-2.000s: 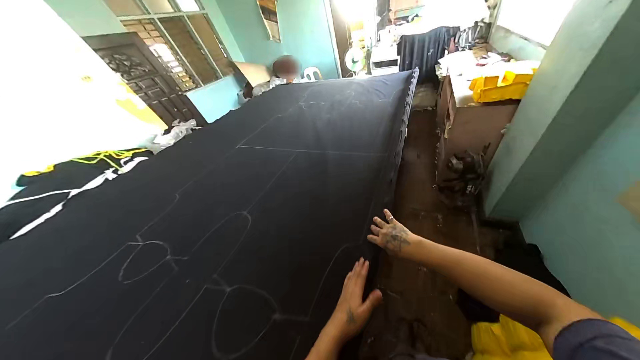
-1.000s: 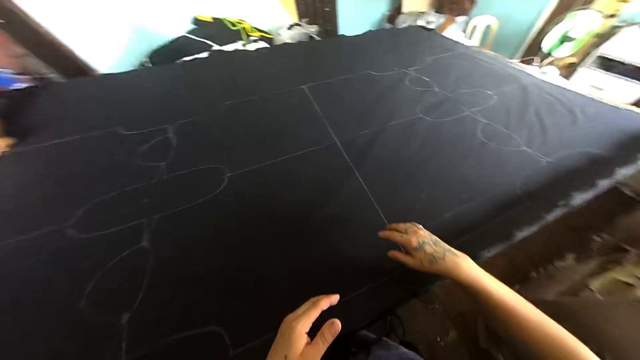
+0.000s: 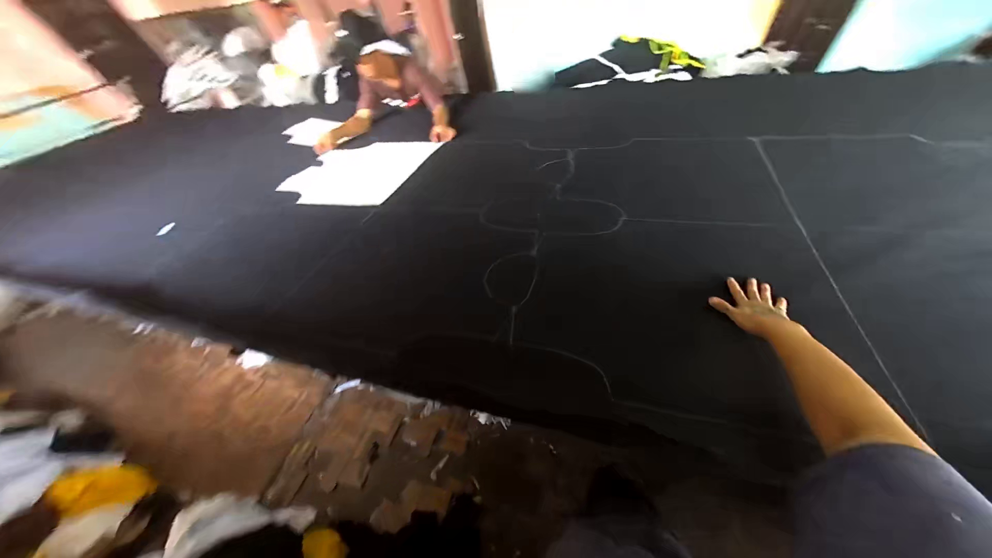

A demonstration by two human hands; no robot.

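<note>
My right hand (image 3: pixel 753 310) lies palm down on a large sheet of black fabric (image 3: pixel 666 271), its fingers spread, with nothing held. It rests just left of a long straight chalk line (image 3: pixel 823 267). Curved chalk outlines (image 3: pixel 554 217) of pattern shapes run across the fabric to the left of the hand. My left hand is out of view. Farther off, white paper pattern pieces (image 3: pixel 372 174) lie on the fabric, and another person's hand (image 3: pixel 442 133) touches their far edge.
Another person (image 3: pixel 384 74) leans over the far left side. White bundles (image 3: pixel 203 77) and dark fabric with yellow strips (image 3: pixel 632 60) lie beyond. Scraps litter the brown floor (image 3: pixel 217 411) along the near edge, with white and yellow cloths (image 3: pixel 101 488) at lower left.
The view has swung far to the left, bringing the other person and paper pieces into sight. My left hand has left the view. My right hand is on the fabric, fingers spread.
</note>
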